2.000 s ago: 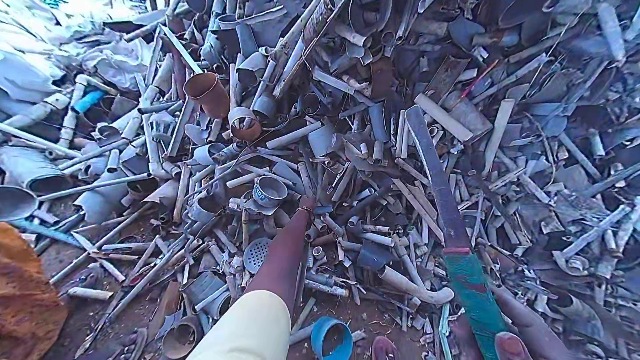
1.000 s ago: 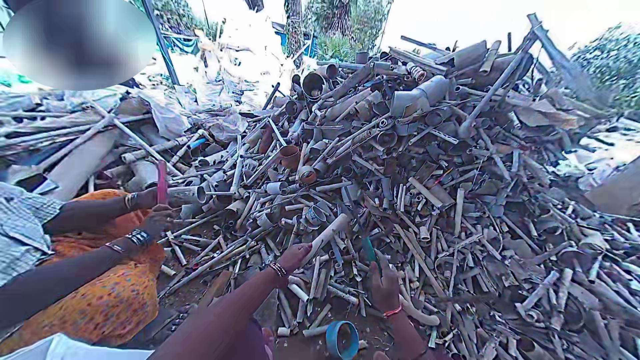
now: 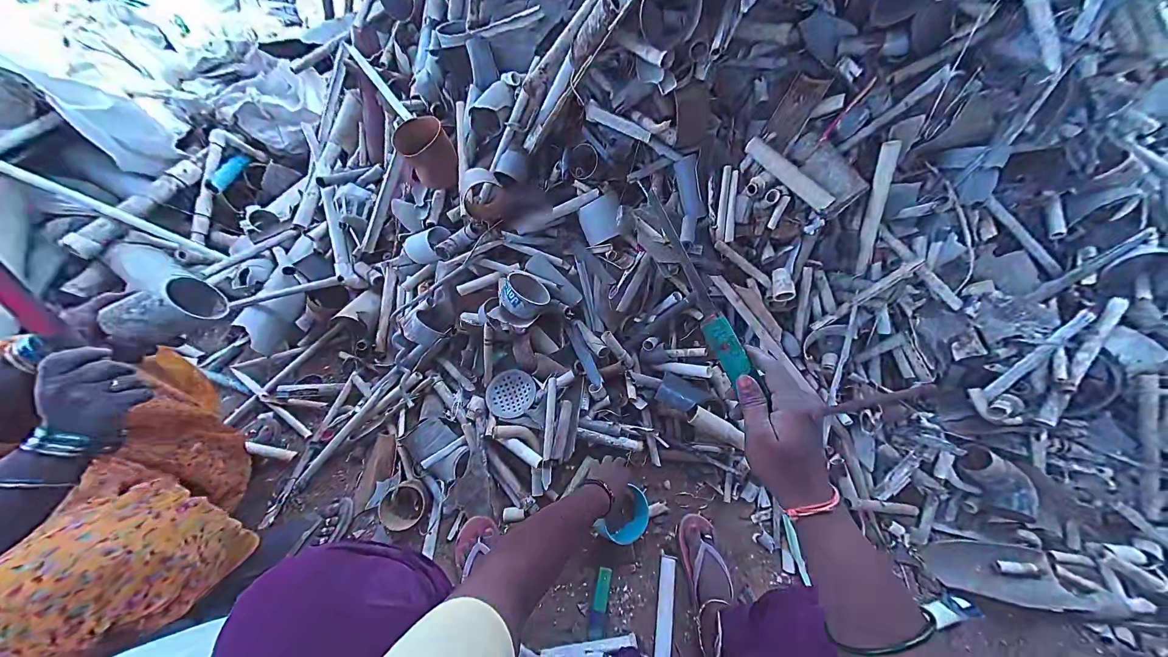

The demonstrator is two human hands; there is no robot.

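My right hand is closed on the green-wrapped handle of a long dark blade, which points up and left over the pile. Low in the middle, my left hand reaches down just above and left of a blue plastic pipe ring; whether it holds anything is unclear. A round perforated drain cover lies up and left of that hand. Farther up are a pipe piece with blue writing and a brown pipe fitting among the scrap pipes.
On the left, a co-worker's hands are beside a wide grey pipe and a red object. A heap of broken pipes surrounds the work area. My sandaled feet are on the soil, near a green strip.
A second ago my left hand held a light pipe piece up near the blade; now it is down by the blue ring. The view has tilted down again.
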